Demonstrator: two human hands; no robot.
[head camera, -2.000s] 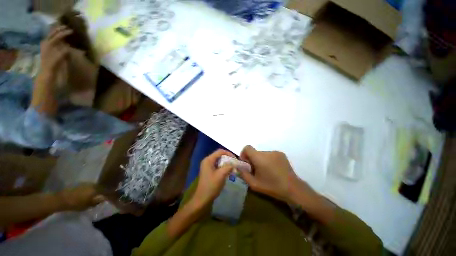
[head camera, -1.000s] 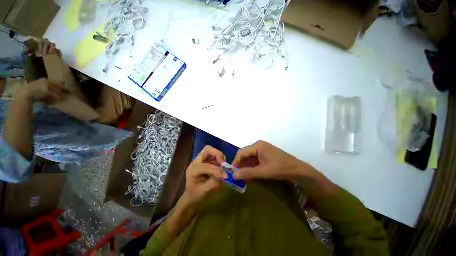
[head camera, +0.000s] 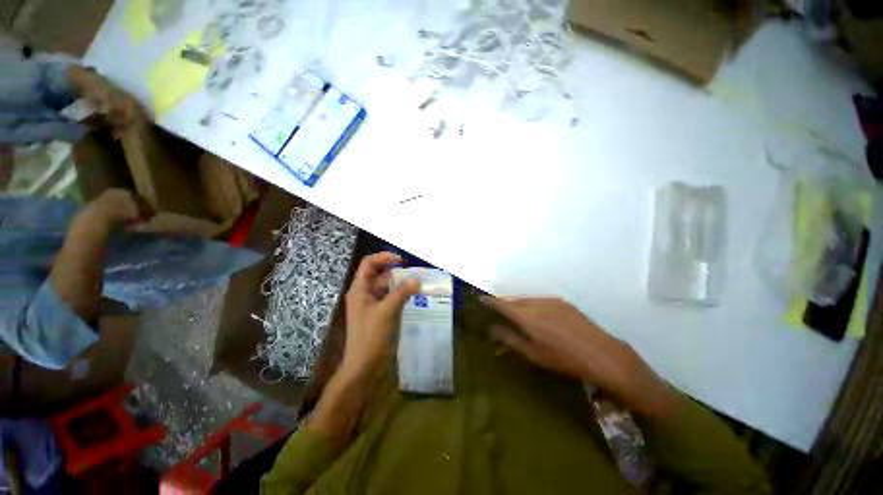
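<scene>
My left hand (head camera: 373, 307) holds a white-and-blue retail box (head camera: 426, 343) at its top end, upright in front of my body, with its white printed face showing. My right hand (head camera: 547, 334) is just right of the box, apart from it, fingers pointing left. It is blurred, and whether it holds anything small is hidden. Two more retail boxes (head camera: 324, 135) lie side by side at the table's near edge, blue edges showing. Loose white cables (head camera: 499, 53) lie heaped at the back of the table.
A clear blister tray (head camera: 687, 244) lies at right, beside a phone (head camera: 840, 290) on yellow paper. A brown carton (head camera: 649, 34) is at the back. A carton of coiled cables (head camera: 308, 290) stands below the table edge. Another person's hands (head camera: 111, 208) work at left, above a red stool (head camera: 102, 430).
The box in my left hand has turned so its long white face shows. My right hand has moved off it to the right. The other person's hands have shifted.
</scene>
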